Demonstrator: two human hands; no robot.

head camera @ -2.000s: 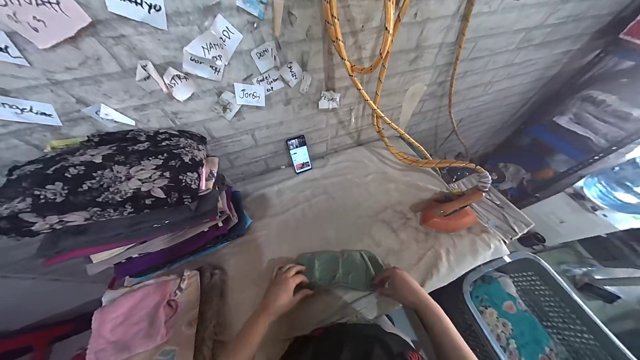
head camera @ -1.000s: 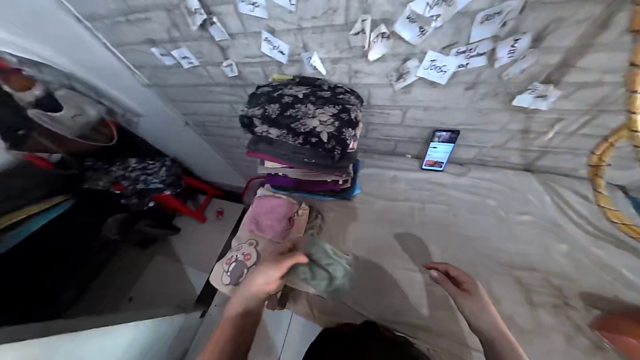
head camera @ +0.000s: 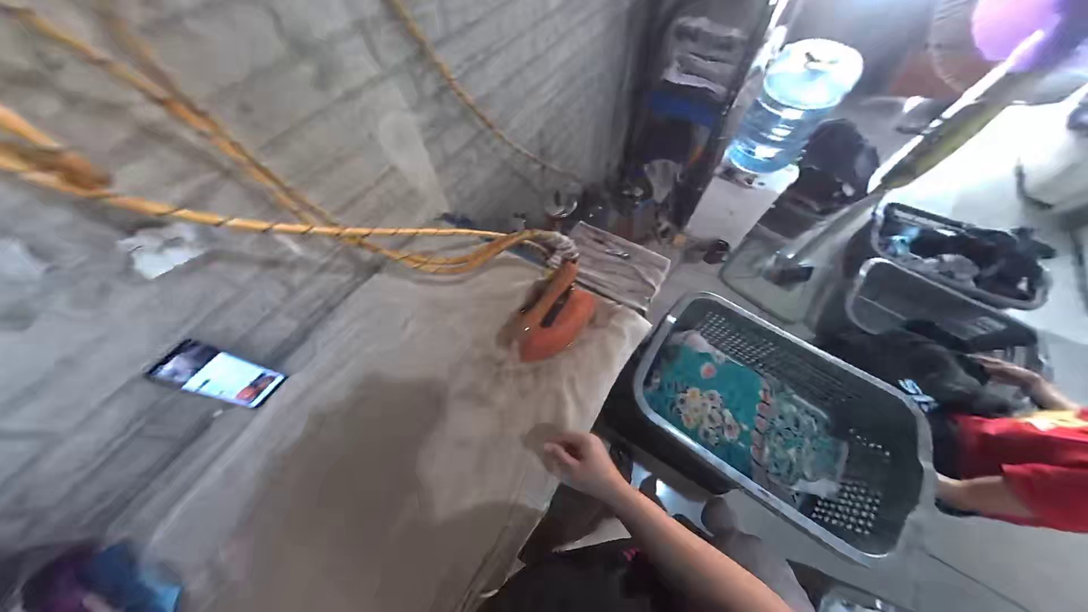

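My right hand (head camera: 582, 463) hovers at the right edge of the cloth-covered ironing surface (head camera: 365, 450), fingers loosely curled; whether it holds anything is not clear. Beyond it, an orange clothes iron (head camera: 557, 319) rests on the cloth near the far right corner, its cord wrapped in yellow-orange covering (head camera: 340, 229). To the right of my hand is a grey plastic laundry basket (head camera: 786, 340) with teal floral fabric (head camera: 710, 399) inside. A lit smartphone (head camera: 217, 374) leans by the wall at the left. My left hand is out of view.
Folded purple and blue fabric (head camera: 127, 578) shows at the bottom left. A large water bottle (head camera: 790, 102) stands at the back right. More baskets of clothes (head camera: 960, 255) sit behind the grey one. A person in red clothing (head camera: 1011, 459) is at the right edge.
The view has swung far to the right. One second ago my left hand was on a green folded cloth at the clothes pile; hand and cloth are now out of view.
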